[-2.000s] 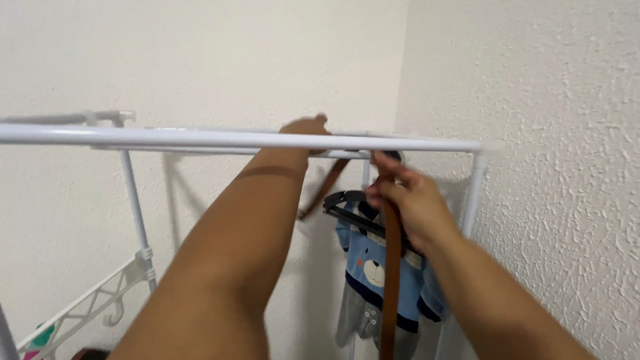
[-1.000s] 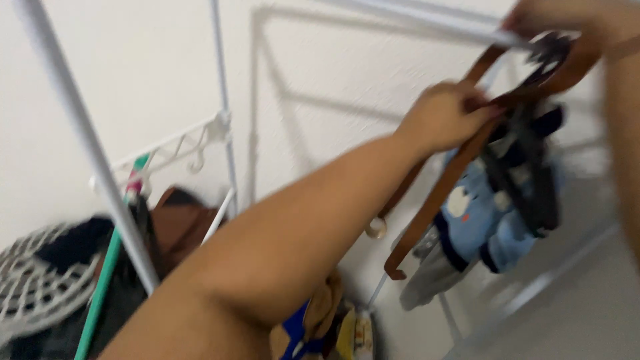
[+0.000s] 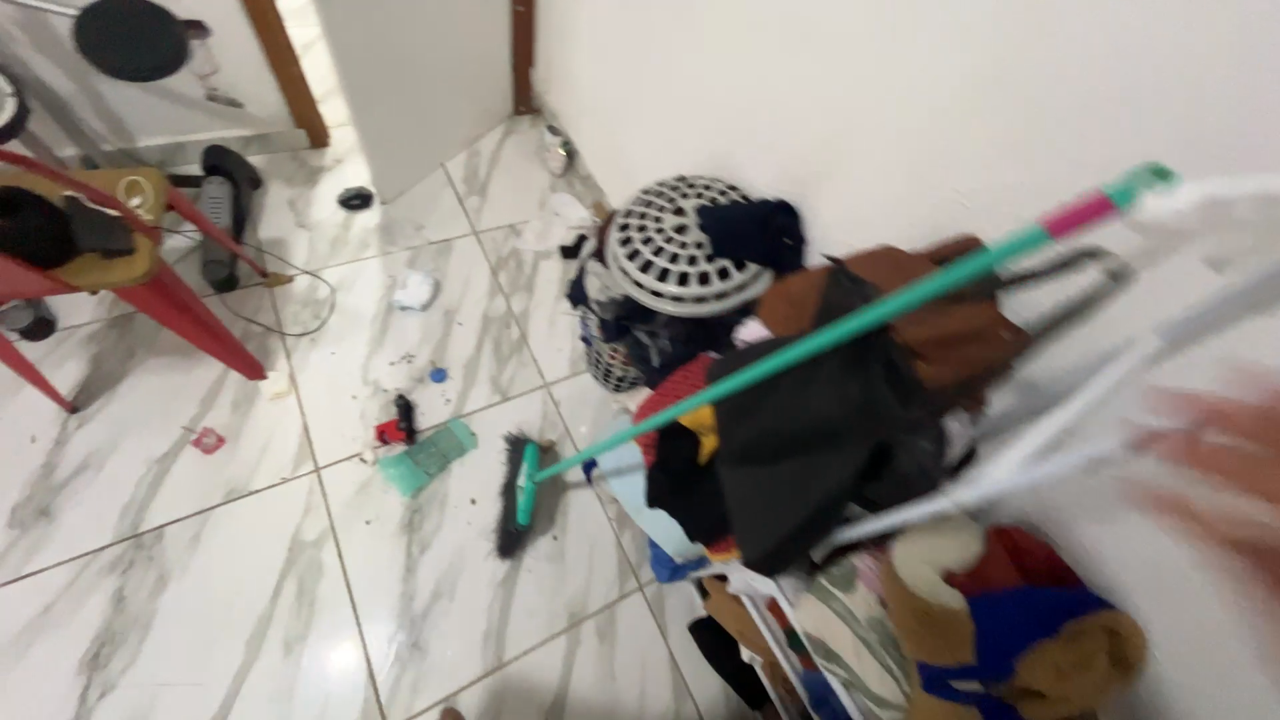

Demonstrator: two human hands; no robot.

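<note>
Blurred and cut off by the right edge is my right hand, its fingers apart and nothing visible between them. Near its fingertips runs a white metal rack bar. My left hand is out of view. A broom with a green handle slants across, its dark bristles on the floor. Behind the handle lie a dark grey cloth and a brown bag. An upturned white plastic basket sits on dark clothes. Brown and blue plush or cloth items are at the lower right.
A green dustpan-like piece and a small red-and-black object lie on the marble-look tile floor. A red-framed chair stands at left, near a cable. A white door stands ajar at the back.
The view has swung far left and down to the floor. The brown strap-like pieces, the hangers and the blue baby outfit have left the view, and so has one of my hands.
</note>
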